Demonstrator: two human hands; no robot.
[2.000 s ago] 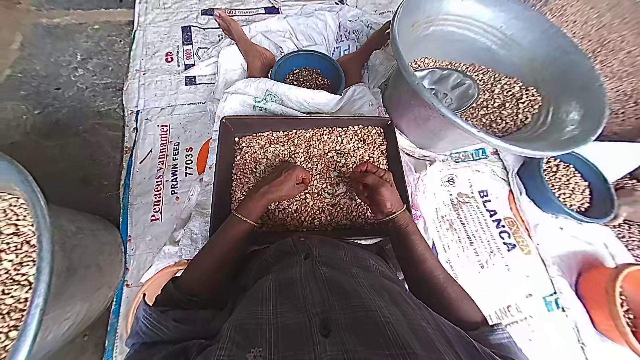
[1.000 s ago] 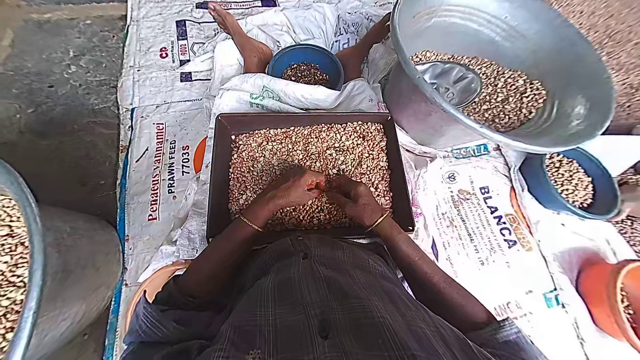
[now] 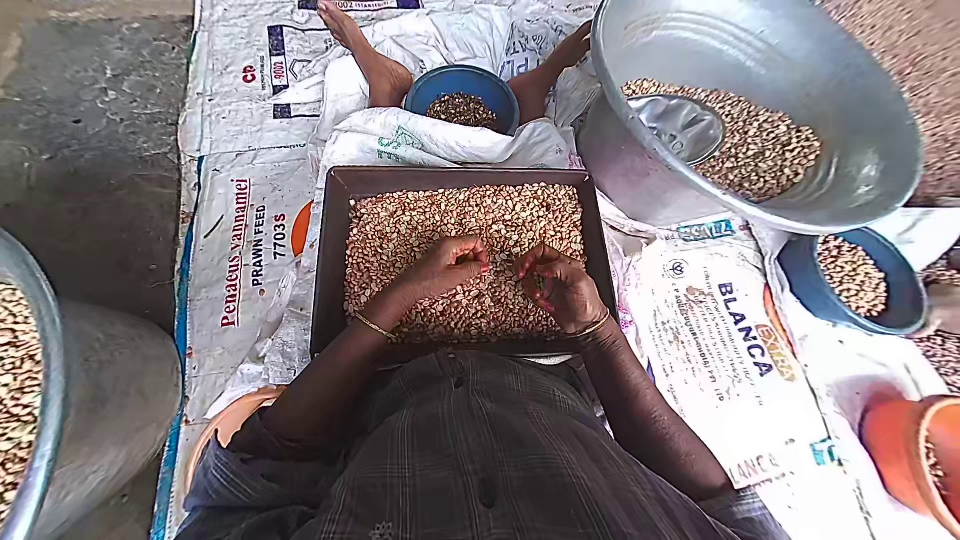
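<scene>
A dark rectangular tray (image 3: 603, 247) lies across my lap, spread with pale and reddish cashew-like kernels (image 3: 465, 214). Over the middle of the kernels is my left hand (image 3: 452, 264), its fingers curled with the tips together; whether a kernel is between them cannot be told. My right hand (image 3: 556, 289) hovers a little to the right, fingers bent, with something small and dark against the palm that is too small to name. The hands are apart. Beyond the tray, a blue bowl (image 3: 431, 86) with darker pieces stands between my feet.
A large metal basin (image 3: 840, 97) at the upper right holds kernels and a metal dish (image 3: 679, 127). Below it stands a blue bowl (image 3: 900, 300) of kernels. An orange pot (image 3: 892, 439) is at the right edge, a metal vessel (image 3: 112, 390) of kernels at left. Printed sacks (image 3: 262, 165) cover the floor.
My hands, which were together over the near part of the tray a second ago, have moved apart. Two seconds ago they were also apart. The tray and bowls remain in place.
</scene>
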